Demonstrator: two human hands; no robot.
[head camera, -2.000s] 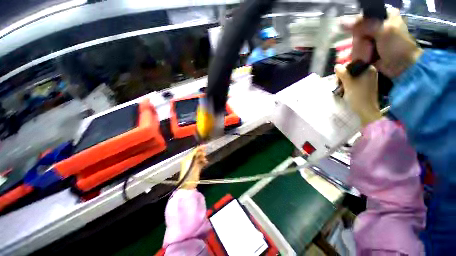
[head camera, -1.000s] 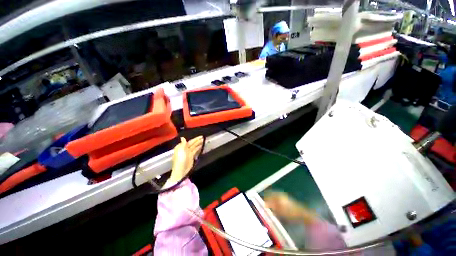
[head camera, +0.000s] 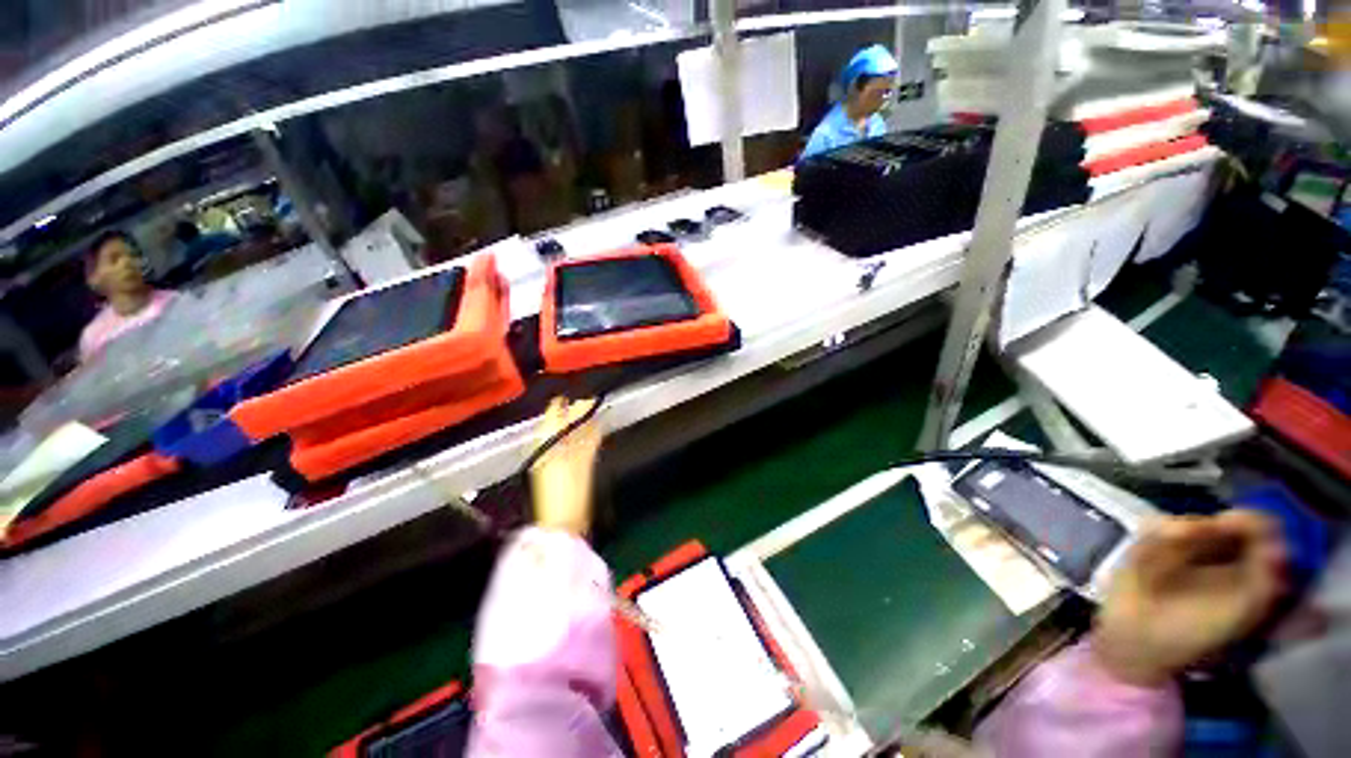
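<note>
My left hand (head camera: 566, 467), in a pink sleeve, is at the pale shelf edge, with a thin black cable (head camera: 575, 421) across its fingers. My right hand (head camera: 1197, 592) is blurred at the lower right, fingers partly curled; whether it holds anything is unclear. A tablet with a white screen (head camera: 716, 652) lies in a red foam tray (head camera: 637, 684) below and right of my left hand. A dark flat device (head camera: 1042, 518) lies on pale sheets left of my right hand.
Red foam trays with dark tablets (head camera: 625, 295) stand on the white shelf (head camera: 793, 329), beside a blue bin (head camera: 222, 427). Black stacked items (head camera: 889, 196) stand behind an upright post (head camera: 996, 222). A white panel (head camera: 1133, 388) is at right. Two people are beyond the shelf.
The white box with the red switch has left the middle right, uncovering the dark device and white panel. My right hand has moved right. My left hand stays near the shelf edge.
</note>
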